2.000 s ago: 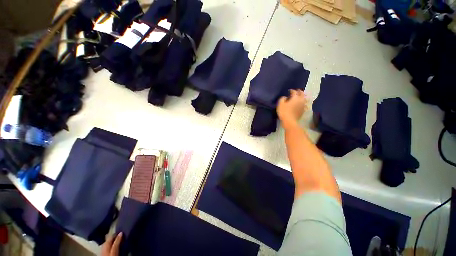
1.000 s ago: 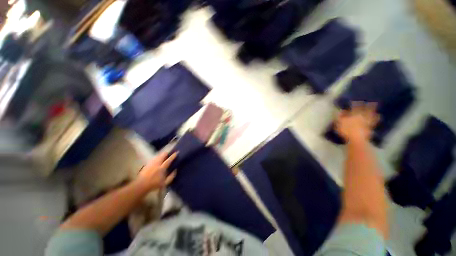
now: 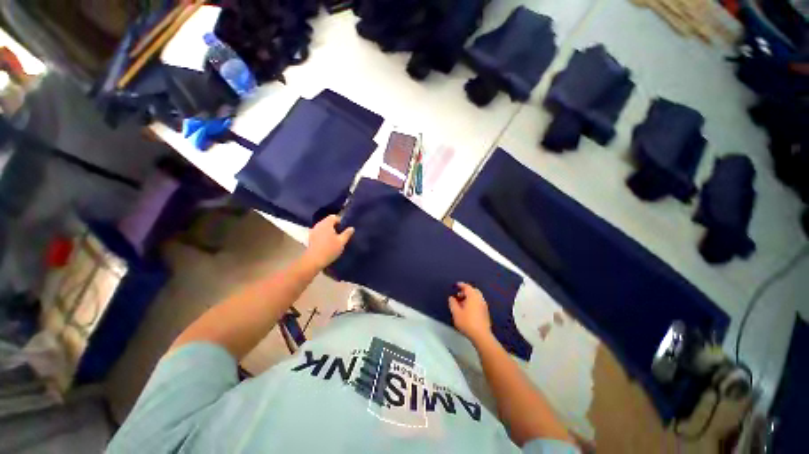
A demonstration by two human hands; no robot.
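A navy cut panel (image 3: 426, 253) lies at the table's front edge, close to my body. My left hand (image 3: 330, 241) is shut on its left end, with fingers over the near edge. My right hand (image 3: 468, 309) grips its near edge towards the right end. A small dark spot shows at the right fingertips; I cannot tell what it is. A long navy lay (image 3: 577, 248) lies beyond the panel, with a darker patch on its left part. A stack of navy panels (image 3: 306, 160) lies to the left.
A brown-red box (image 3: 400, 151) and pens (image 3: 418, 170) lie behind the panel. The electric cutter (image 3: 723, 381) stands at the right, by brown paper (image 3: 625, 399). Navy bundles (image 3: 590, 93) line the far side. A plastic bottle (image 3: 232, 71) and blue cloth (image 3: 206, 132) are at the left.
My right hand has left the bundle on the far side and come back to the near panel. My left hand stays at the panel's left end. The view has shifted.
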